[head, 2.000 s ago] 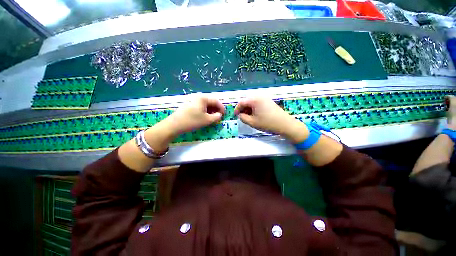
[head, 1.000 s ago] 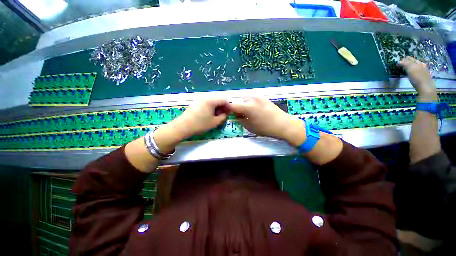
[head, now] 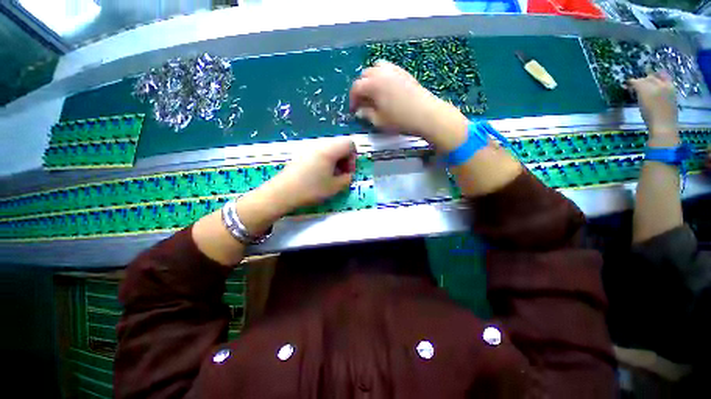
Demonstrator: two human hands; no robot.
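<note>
My left hand is over the right end of a green circuit board panel on the rails, its fingers curled; whether it holds a part cannot be told. My right hand is over the mat, between scattered silver components and the green-black components. Its fingertips are bent together and any part in them is too small to tell. A heap of silver components lies on the left of the dark green mat.
A wood-handled tool lies right of the green-black parts. More panels lie at the mat's left end and along the right rails. Another person's hand is over parts at the right. Blue and red bins are behind.
My right hand has moved from beside my left hand, up and away over the mat. My left hand stays over the panel. The other person's hand came in over the right-hand parts.
</note>
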